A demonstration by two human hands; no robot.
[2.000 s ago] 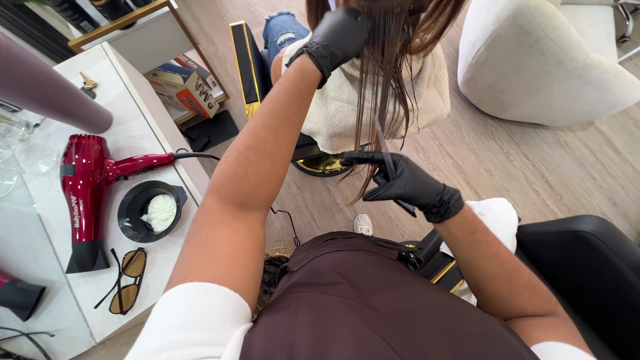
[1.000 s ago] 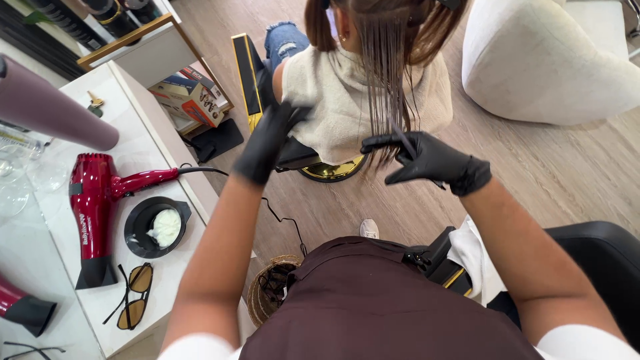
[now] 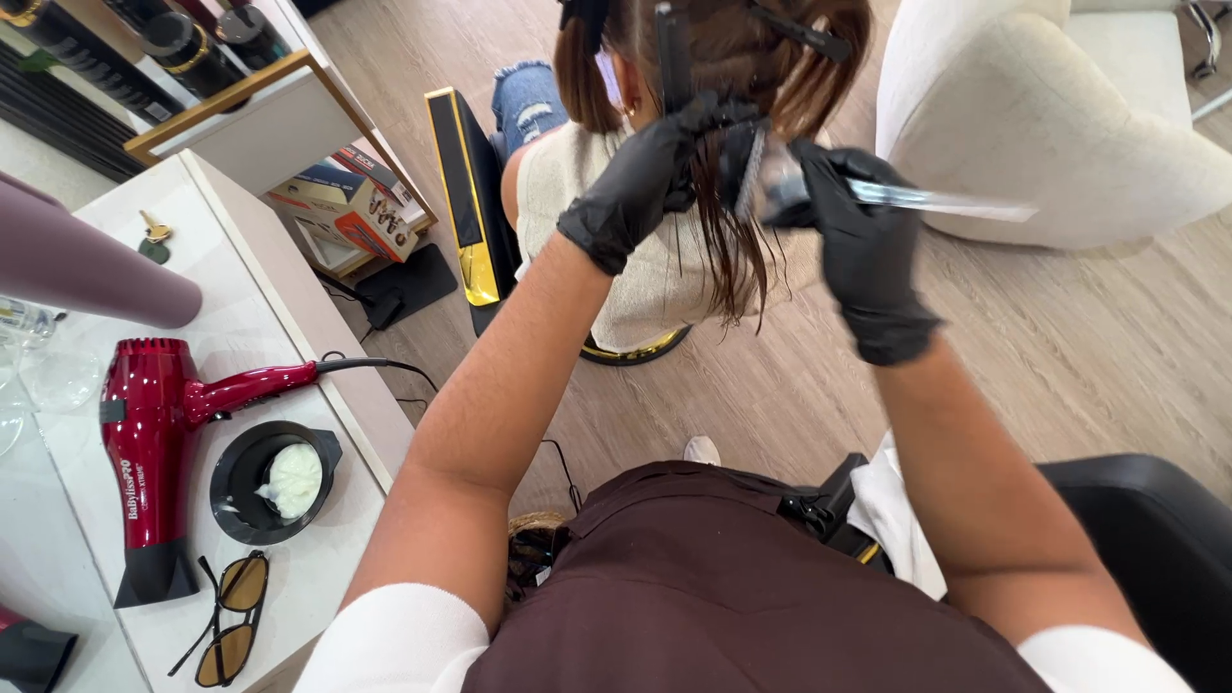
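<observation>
A seated person's damp brown hair hangs over a beige towel on their shoulders, with the side hair parted off and a black sectioning clip at the upper right. My left hand, in a black glove, grips a strand at the back of the head; a black comb stands up from its fingers. My right hand, also gloved, is closed around a tint brush with a pale, shiny handle. Its dark, blurred head points left, beside the strand.
On the white counter at left lie a red BaBylissPRO hair dryer, a black bowl of white cream, sunglasses and keys. A cream armchair stands at upper right, a black chair at lower right.
My left hand has moved up from beside the towel to the hair and grips a strand. My right hand has moved to the right and up, holding the brush. The view has shifted slightly.
</observation>
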